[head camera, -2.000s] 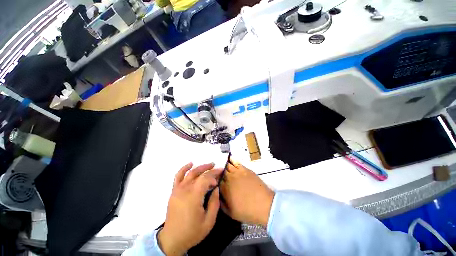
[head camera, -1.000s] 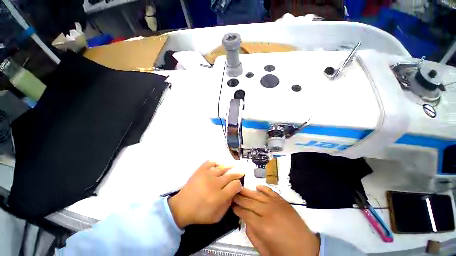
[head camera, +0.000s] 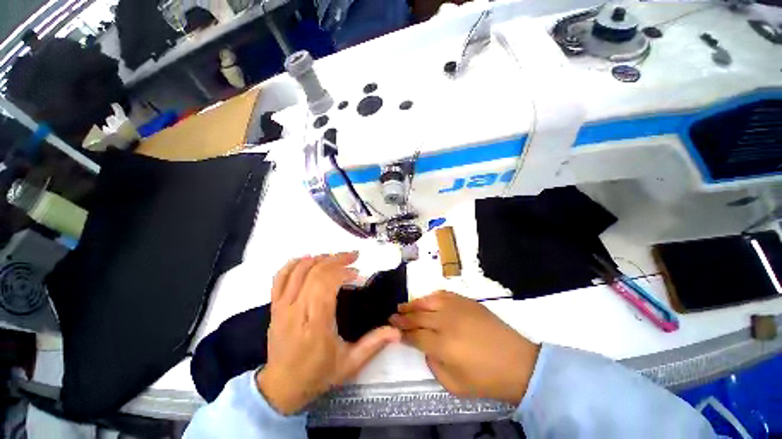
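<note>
A black fabric panel (head camera: 231, 345) lies under my hands, its narrow end reaching the presser foot (head camera: 409, 252) of the white sewing machine (head camera: 446, 154). My left hand (head camera: 310, 330) lies on the panel with thumb and fingers spread apart. My right hand (head camera: 467, 343) has its fingertips together at the panel's right edge, just below the foot; it seems to pinch that edge. The tan-gold seam guide (head camera: 448, 251) sits just right of the foot.
Large black panels (head camera: 146, 266) lie stacked at left. Small black pieces (head camera: 540, 240) lie under the machine arm, beside pink and blue tools (head camera: 639, 300). A phone (head camera: 720, 270) and a small brown block (head camera: 762, 327) are far right. A grey motor-like unit (head camera: 30, 279) is far left.
The hands have moved apart. The left hand has opened its fingers, and more of the black panel now shows flat between the hands and to the left. The camera view has turned.
</note>
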